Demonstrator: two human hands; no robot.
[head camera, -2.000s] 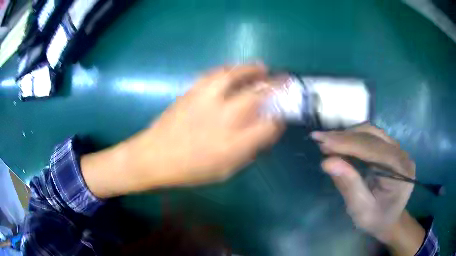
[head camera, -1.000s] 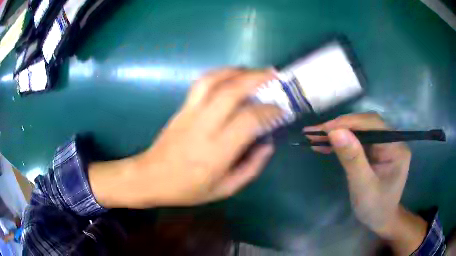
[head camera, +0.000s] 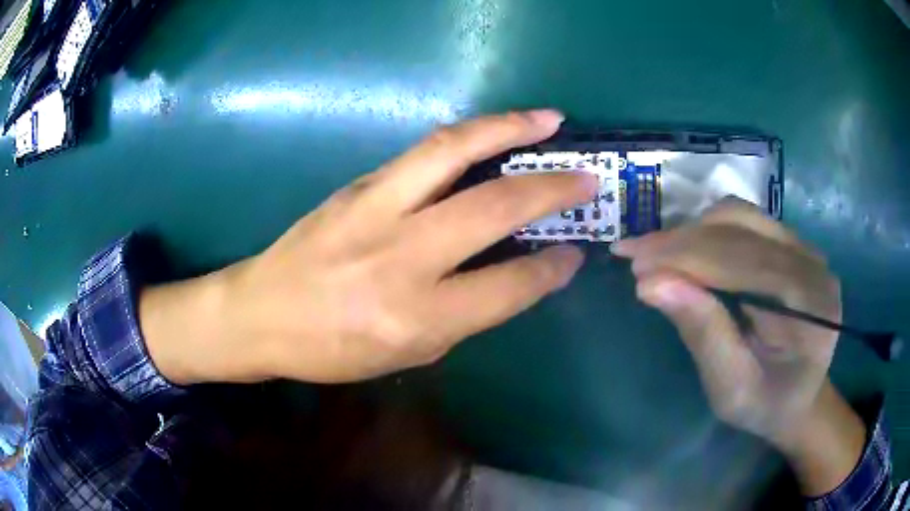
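Observation:
The black phone housing (head camera: 688, 138) lies flat on the green bench, its long side running left to right. The white keypad board (head camera: 604, 222) with dark marks fills its left half, a blue flex strip (head camera: 642, 198) sits in the middle and the silvery LCD module (head camera: 703, 178) is on the right. My left hand (head camera: 369, 250) holds the housing's left part, with fingers spread over the board and along both long edges. My right hand (head camera: 743, 319) grips the black tweezers (head camera: 823, 317) at the housing's near edge. Their tips are hidden by the fingers near the board's lower right corner.
Several stacked phone units (head camera: 42, 125) lie at the upper left on the green bench (head camera: 559, 399). A pale yellow strip (head camera: 12, 35) is beside them at the far left. Light-coloured clutter shows at the lower left edge.
The housing has turned from tilted to nearly level and moved slightly right. My right hand has brought the tweezers to its near edge, and they now slope down to the right. My left fingers are more spread.

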